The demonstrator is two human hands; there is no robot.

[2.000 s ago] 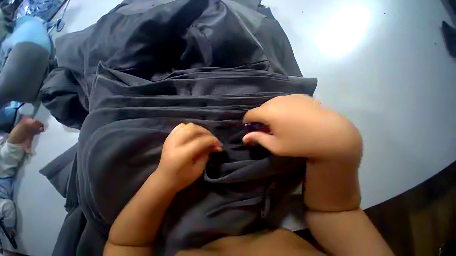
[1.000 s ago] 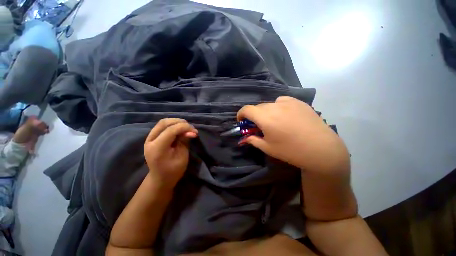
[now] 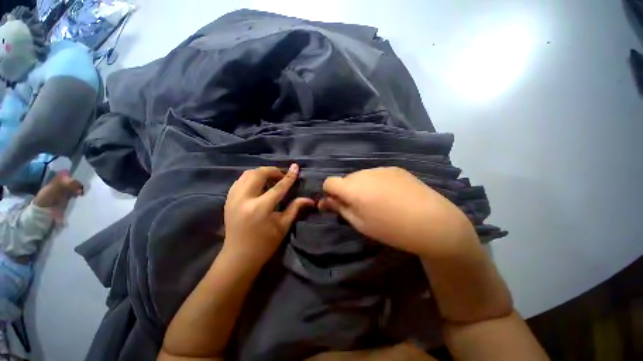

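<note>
Dark grey garments (image 3: 331,303) lie in a large heap in front of me, with many layered edges (image 3: 423,144) fanned between and beyond my hands. My left hand (image 3: 257,211) rests on the cloth at the middle, its thumb and index finger apart with cloth between their tips. My right hand (image 3: 388,208) is closed close beside it, fingertips down at the cloth. The thread snips are almost wholly hidden in the right hand; only a small reddish glint shows at its fingertips.
The glossy white table (image 3: 564,162) surrounds the heap. At the left are a grey and light-blue cushion (image 3: 53,106), a plush toy (image 3: 17,49) and another person's hand (image 3: 60,190). Shiny plastic (image 3: 84,21) lies at the top left, dark cloth (image 3: 637,67) at the right edge.
My left hand has moved right and its thumb and finger have spread. My right hand has moved left and down, and the snips' blades are now hidden. More layered edges show at the right.
</note>
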